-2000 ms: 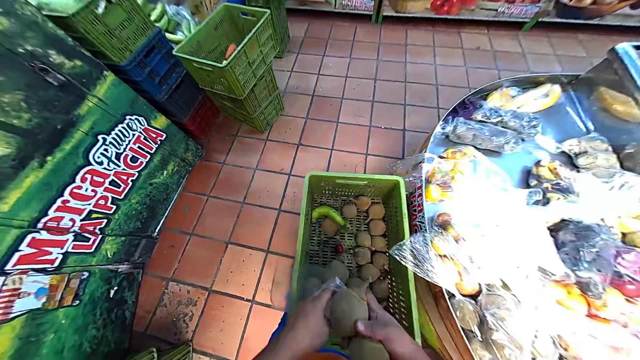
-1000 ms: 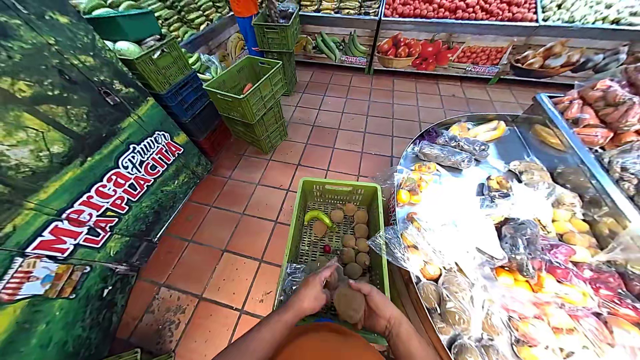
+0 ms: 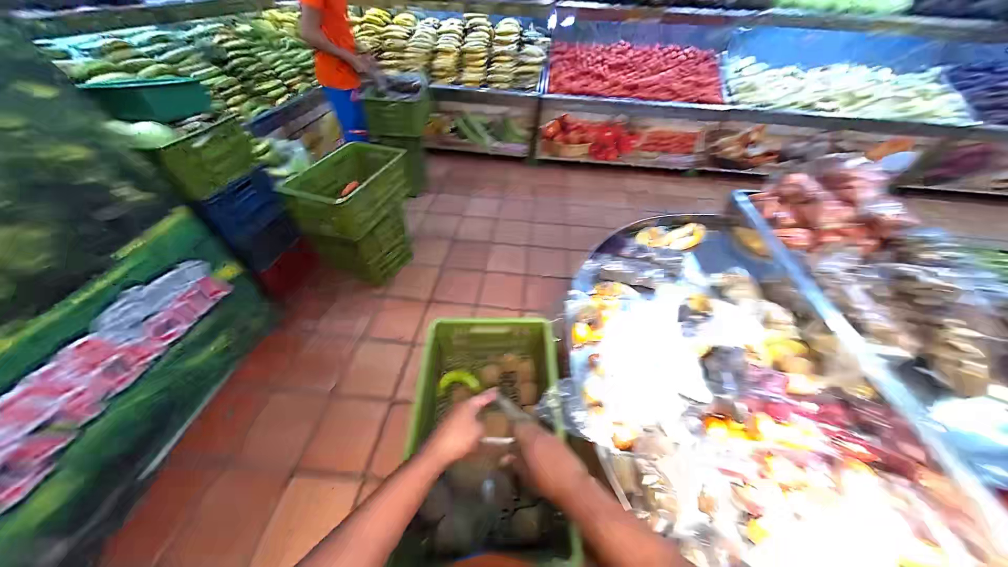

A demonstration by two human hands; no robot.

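Motion blurs the view. A green plastic crate (image 3: 419, 394) stands on the floor before me, with round brown produce (image 3: 520, 378) and a curved light-green pod or pepper (image 3: 458, 380) in it. Over the crate, my left hand (image 3: 463, 429) and my right hand (image 3: 543, 457) are close together. Their fingers close on what looks like the gathered top of a clear plastic bag (image 3: 480, 484), which hangs below them with round brown shapes in or behind it. The exact grip of the fingers is blurred.
Bagged produce fills a round metal table (image 3: 602, 248) at right. Stacked green crates (image 3: 346, 213) and blue crates (image 3: 244, 209) stand at left beside a printed green panel (image 3: 181, 346). A person in orange (image 3: 335, 55) stands by produce shelves (image 3: 630, 114).
My hands held loose round brown produce earlier; now they are closer together, at the bag's top. The view has tilted up, and the person in orange shows more fully.
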